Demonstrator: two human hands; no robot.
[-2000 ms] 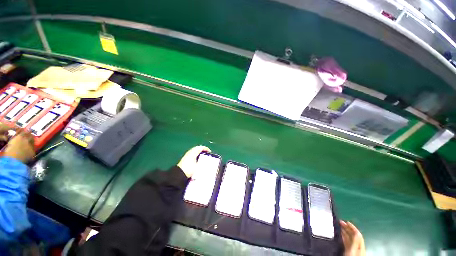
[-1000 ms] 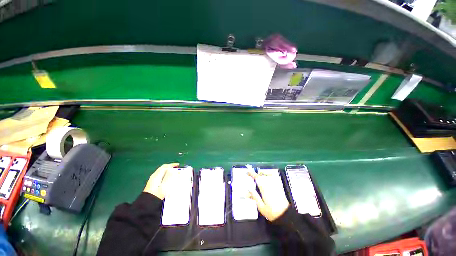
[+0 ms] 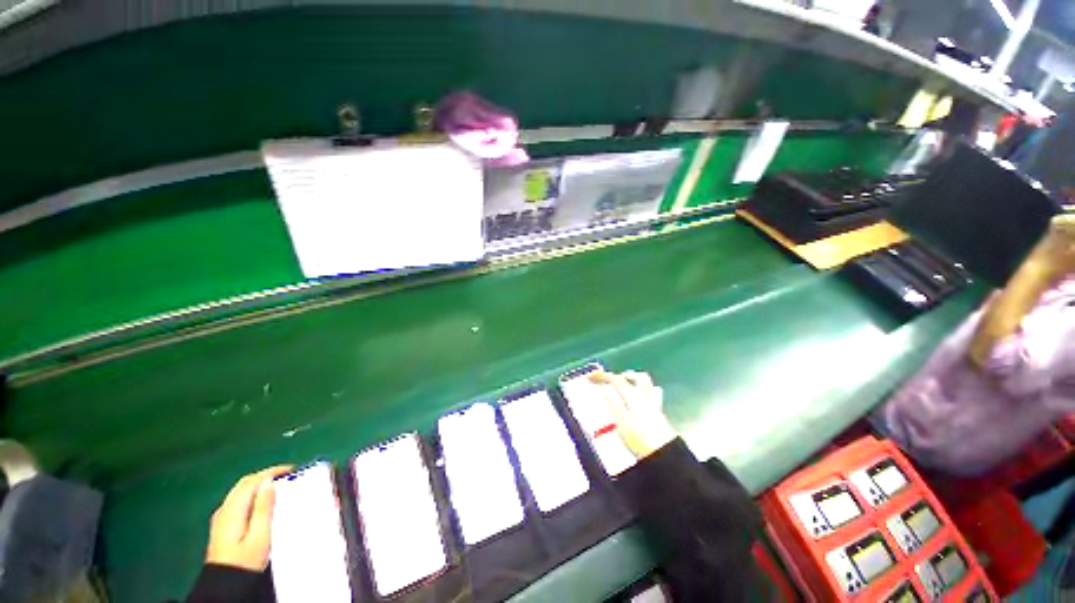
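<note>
Several smartphones with lit white screens lie side by side in a black phone tray [image 3: 489, 563] in front of me. My left hand [image 3: 244, 521] grips the tray's left end beside the leftmost phone [image 3: 310, 536]; its fingertips are at that phone's top left corner. My right hand [image 3: 634, 412] lies over the upper right part of the rightmost phone [image 3: 589, 412], with fingertips at its screen. A short red band shows on that screen. The lower end of the leftmost phone is cut off by the picture's edge.
A red turnover tray [image 3: 772, 501] with phones stands at lower right. A person's arm [image 3: 1026, 289] is at far right, by black trays [image 3: 825, 200] on a tan board [image 3: 849, 245]. A grey box [image 3: 47, 536] is at lower left. Paper sheets [image 3: 377, 212] hang on the back panel.
The view has swung right, bringing the red tray and neighbour further in. My right hand has moved from between the third and fourth phones to the rightmost one. My left hand stays at the tray's left end.
</note>
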